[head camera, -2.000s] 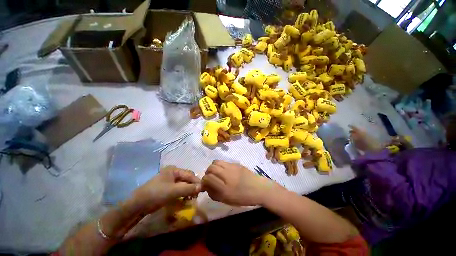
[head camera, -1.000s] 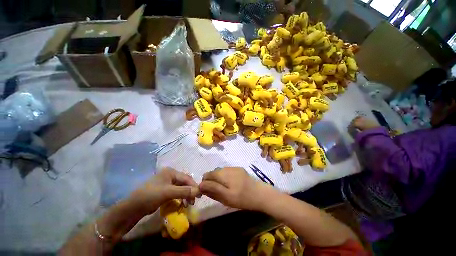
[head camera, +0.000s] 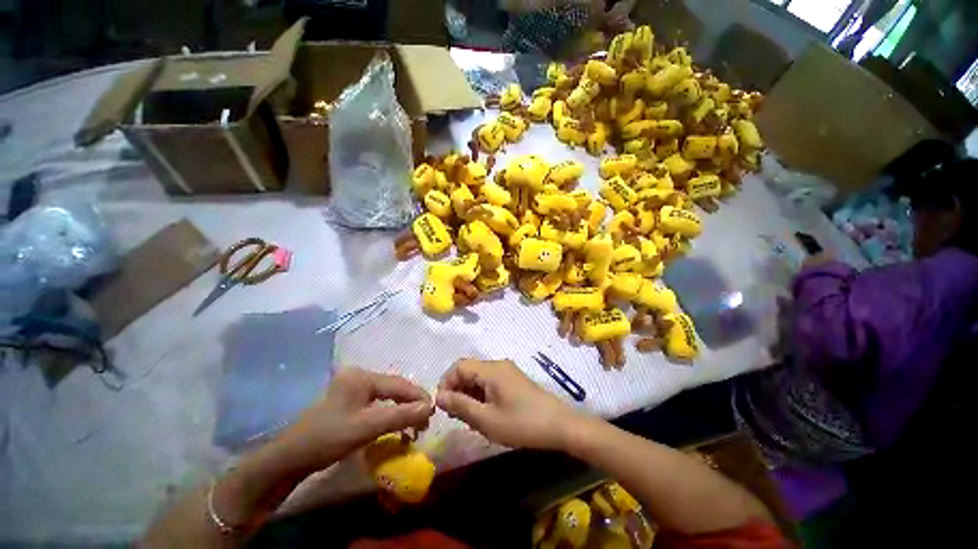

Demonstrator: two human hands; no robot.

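Note:
A yellow plush pendant [head camera: 403, 474] hangs under my left hand [head camera: 359, 416], just off the table's front edge. My left fingertips are pinched at the top of the pendant. My right hand [head camera: 502, 403] has its thumb and forefinger pinched close against the left fingertips. Whatever is between the fingertips is too small to make out clearly. Thin white cords [head camera: 362, 311] lie beside a grey sheet [head camera: 275, 373]. Dark thread snips [head camera: 559, 376] lie to the right of my hands.
A large toy pile [head camera: 558, 225] covers the middle and back right. Scissors [head camera: 245, 263], a cardboard piece [head camera: 157, 281] and a clear bag [head camera: 370, 150] lie beyond. Two cartons [head camera: 206, 150] stand at back left. A carton of yellow toys [head camera: 576, 522] is below the edge. A person in purple [head camera: 874, 354] sits right.
The pendant has swung and turned below my left hand, its place shifting slightly. My hands stay close together with the fingertips shifting. The person in purple has pulled an arm back to the right.

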